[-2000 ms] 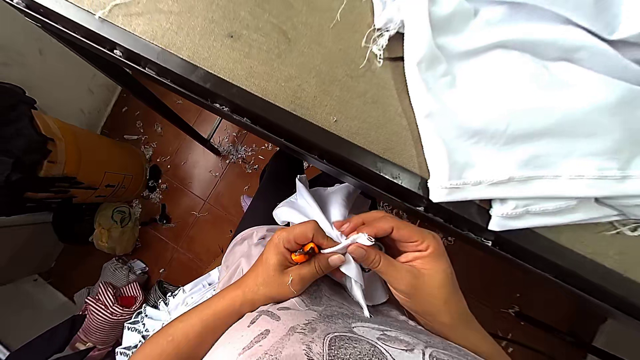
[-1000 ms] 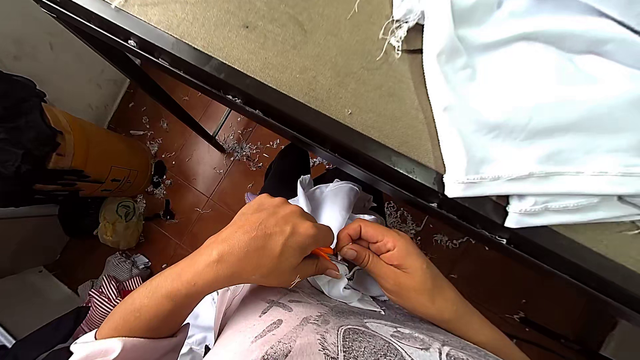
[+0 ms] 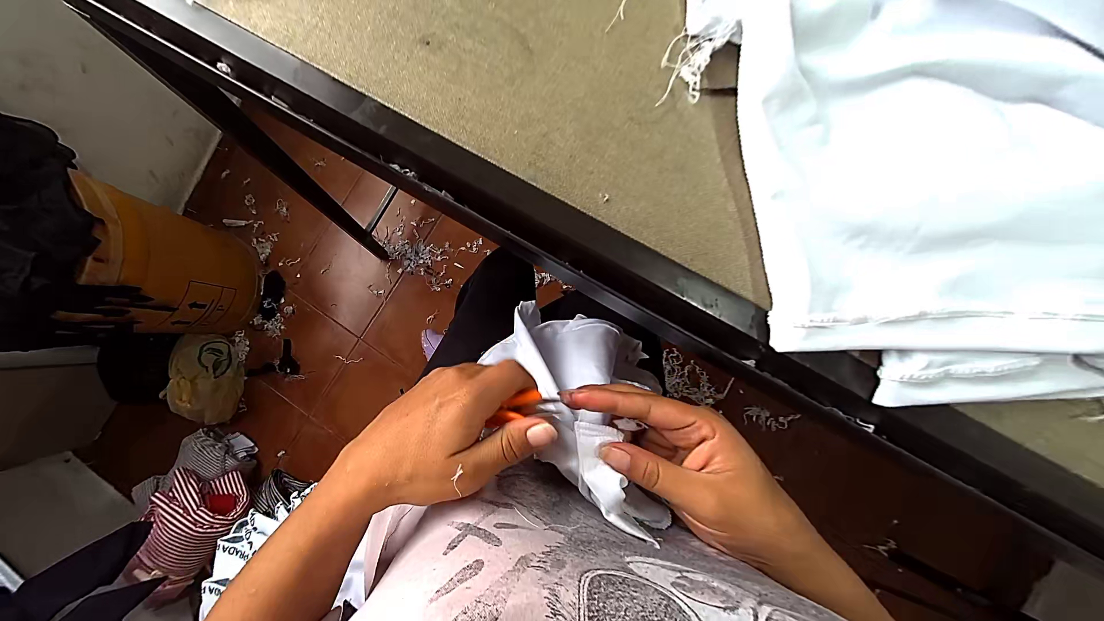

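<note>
Over my lap, a piece of white fabric (image 3: 586,354) with a stitched edge hangs bunched between my hands. My left hand (image 3: 448,431) is closed around a small orange-handled cutting tool (image 3: 520,407), its metal tip pointing right at the fabric beside my other hand's fingertips. Most of the tool is hidden by my fingers. My right hand (image 3: 681,457) pinches the fabric's stitched edge between thumb and fingers. Larger white cloth pieces (image 3: 931,190) with hemmed edges lie on the table at the right.
The table's dark metal edge (image 3: 517,181) crosses diagonally above my hands. An orange bin (image 3: 172,250) with black plastic stands at the left, with a tied yellowish bag (image 3: 205,378) beside it. Striped cloths (image 3: 194,517) lie lower left. Thread scraps (image 3: 423,259) litter the tiled floor.
The orange tool, earlier lying across my left hand's fingers, now has its tip against the fabric. My right hand has shifted its hold, and the stitched edge now shows between my hands.
</note>
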